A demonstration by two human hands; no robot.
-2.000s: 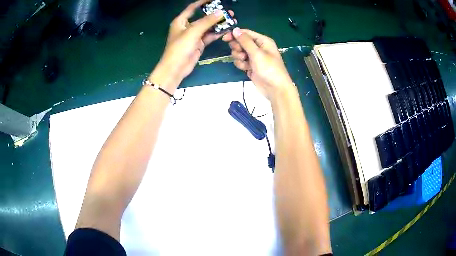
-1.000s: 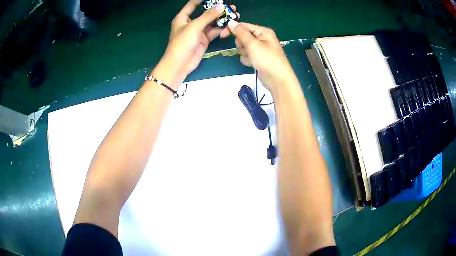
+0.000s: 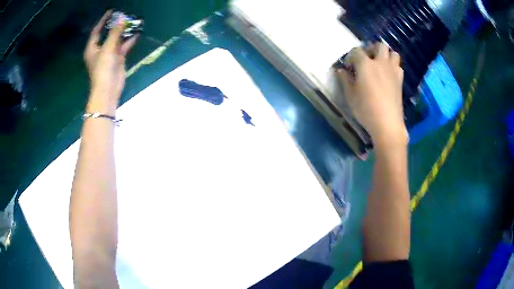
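Observation:
My left hand [image 3: 107, 53] is raised at the upper left and holds the circuit board [image 3: 125, 23], silvery-white with dark parts. My right hand [image 3: 375, 79] is at the near edge of the black cased units [image 3: 394, 28] on the stacked layer pads [image 3: 293, 65]. Its fingers are curled at a dark piece by the fingertips; whether it is gripped or lifted is unclear. The bundled output cable [image 3: 201, 92] lies on the white board sheet [image 3: 186, 186], with its small dark plug [image 3: 247, 117] to the right.
The sheet and the pads lie on the dark-green bench [image 3: 293, 115]. A blue stool [image 3: 437, 101] stands below the pads at the right. Yellow-black floor tape [image 3: 445, 158] runs along the right side. A pale tape strip [image 3: 152, 56] marks the bench's far edge.
The view has turned to the right. My right hand has let go of the circuit board and moved right to the black units. My left hand still holds the board.

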